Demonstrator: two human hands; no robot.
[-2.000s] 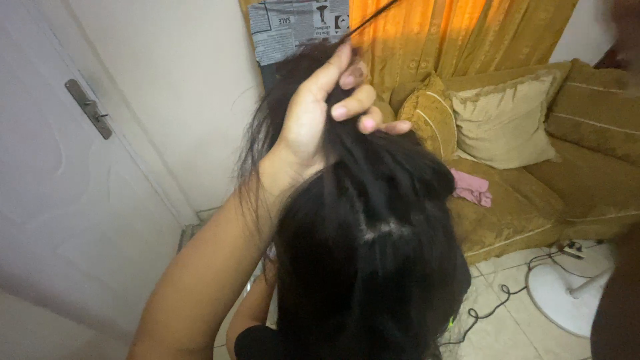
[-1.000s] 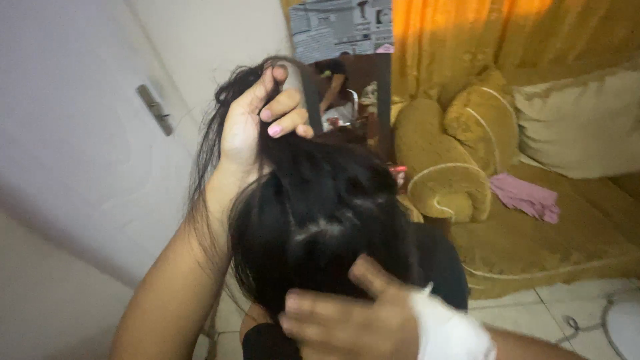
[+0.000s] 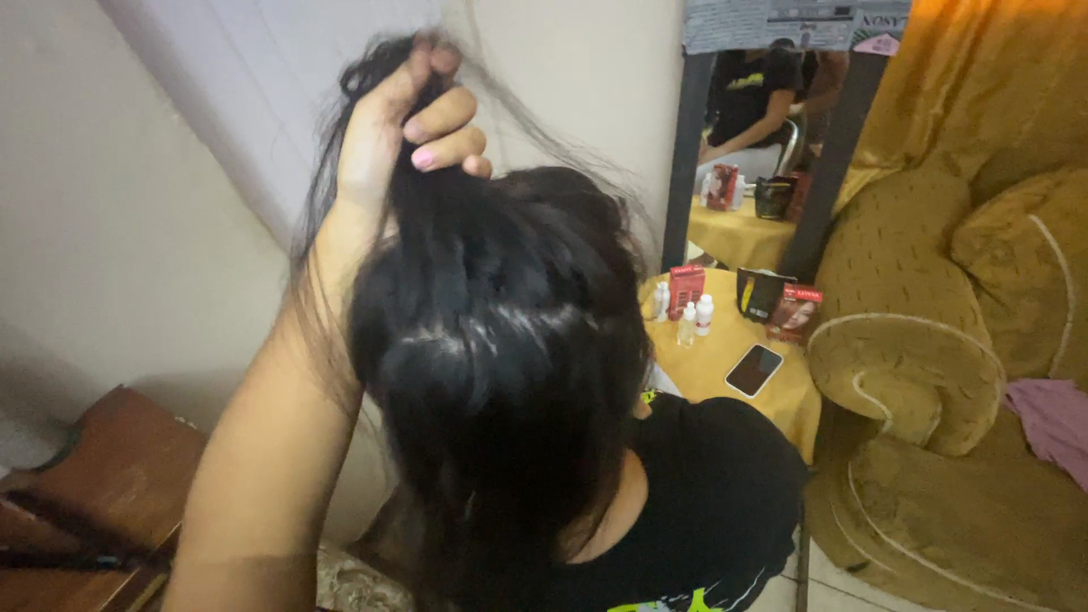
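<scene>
My left hand (image 3: 425,127) is closed on a gathered section of long black hair (image 3: 484,255) and lifts it above the crown of a person's head. Loose strands hang over my wrist and forearm. Across the back of the head runs a parting where the scalp shows; below it the rest of the hair falls down over the neck. The person wears a black T-shirt (image 3: 714,484) with bright green print and faces away from me. My right hand is out of view.
Beyond the head, a round table with a yellow cloth (image 3: 795,391) holds small bottles (image 3: 704,314), boxes (image 3: 796,313) and a smartphone (image 3: 755,371). A tall mirror (image 3: 748,136) stands behind it. An upholstered sofa (image 3: 909,365) is at right, wooden furniture (image 3: 119,476) at lower left.
My right hand, which was over the back of the head one second ago, has left the view. My left hand still holds the hair up. The view has shifted, showing the table.
</scene>
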